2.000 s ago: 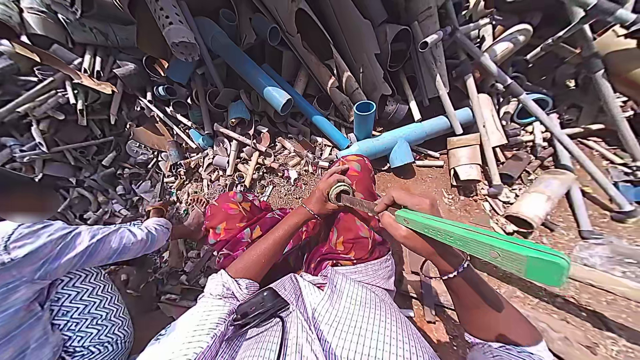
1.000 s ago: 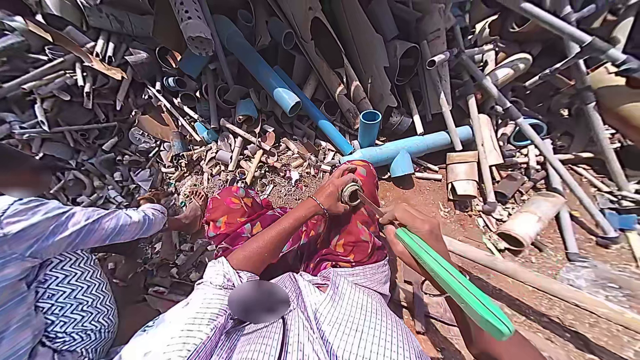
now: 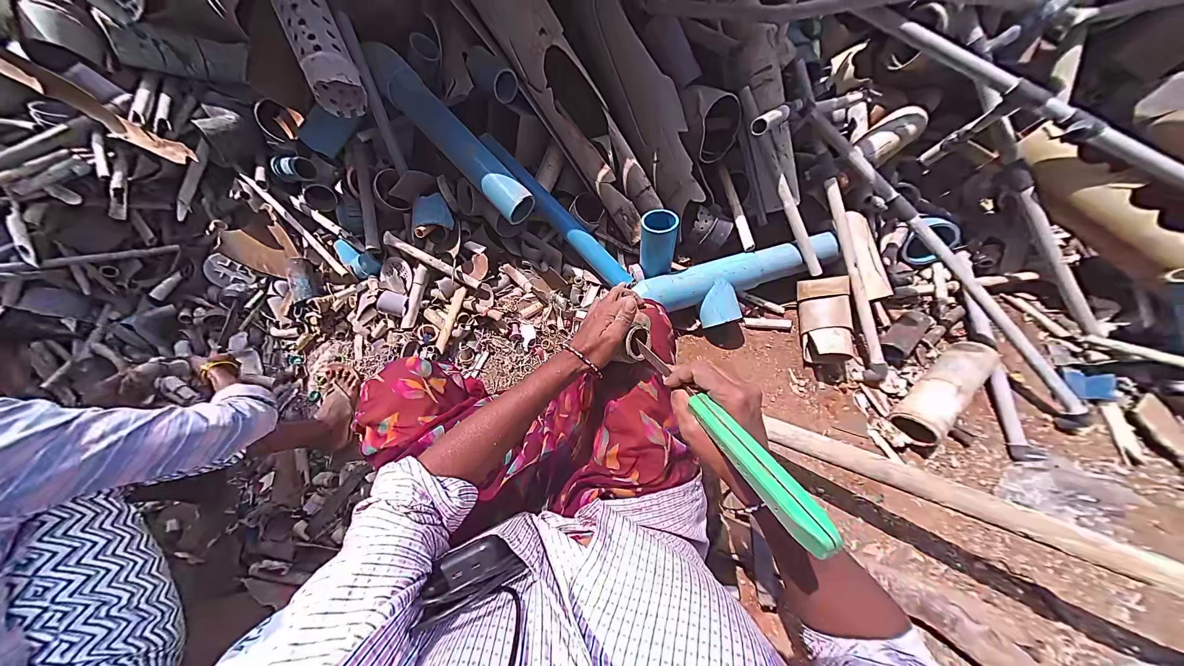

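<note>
In the head view my left hand (image 3: 606, 326) grips a short, ring-like pipe piece (image 3: 636, 342) over my knee. My right hand (image 3: 717, 398) is closed around a long tool with a green handle (image 3: 763, 474), which slants down to the right past my forearm. The tool's narrow metal blade (image 3: 655, 359) reaches from my right fist to the opening of the pipe piece. Whether the blade tip is inside the opening cannot be told. Just beyond my hands lies a blue pipe fitting (image 3: 740, 273) with an upright blue socket (image 3: 659, 242).
Scrap pipes fill the far side, among them a blue pipe (image 3: 453, 134) and grey pipes (image 3: 925, 222). A wooden pole (image 3: 971, 504) lies at the right on reddish soil. At the left another person's sleeved arm (image 3: 139, 439) reaches over small scraps. A black device (image 3: 472, 569) rests on my shirt.
The green handle has swung from pointing right to pointing down and right. My left hand has shifted around the pipe piece, with its fingers now on the far left side.
</note>
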